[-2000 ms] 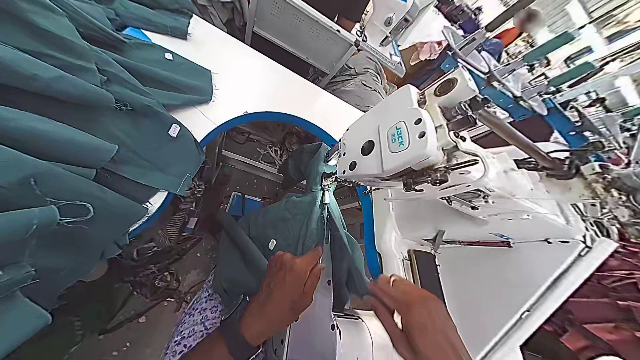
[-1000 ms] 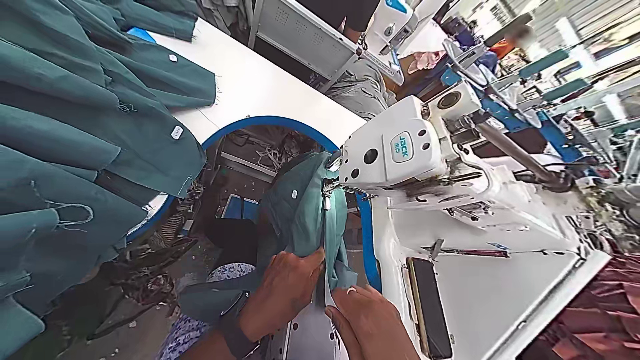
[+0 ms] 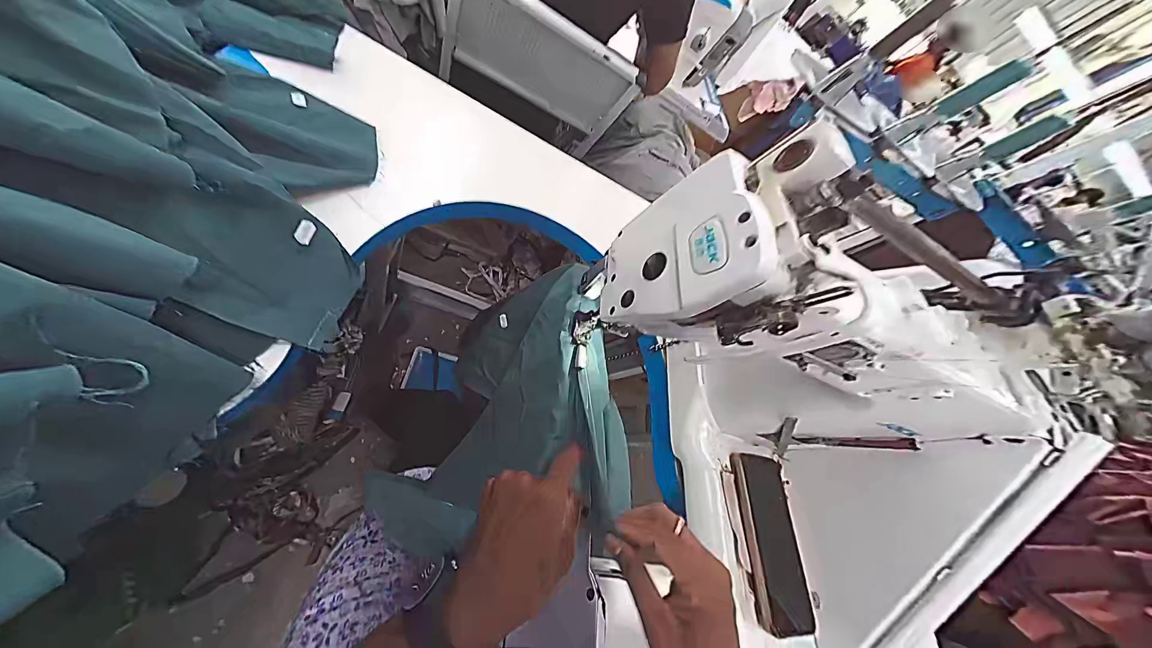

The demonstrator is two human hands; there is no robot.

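Note:
A white Jack sewing machine (image 3: 693, 252) stands at the centre right. Dark green fabric (image 3: 540, 387) runs from under its needle area down over the narrow arm toward me. My left hand (image 3: 531, 531) lies on the fabric left of the seam, its index finger stretched toward the machine; the other fingers are curled and partly hidden. My right hand (image 3: 670, 567), with a ring on one finger, pinches the fabric's lower right edge between thumb and fingers. A small white sticker (image 3: 503, 320) is on the fabric.
Green garment pieces (image 3: 180, 207) are heaped on the white table (image 3: 504, 135) at the left. A blue-edged cutout surrounds the machine's left side. Dark red cloth (image 3: 1071, 558) lies at the lower right. Another person's arm (image 3: 661, 54) shows at the top beside a second machine.
The fabric between my hands has shifted, and more of it now hangs at the left. Compared with two seconds ago, my right hand is closer to my left hand.

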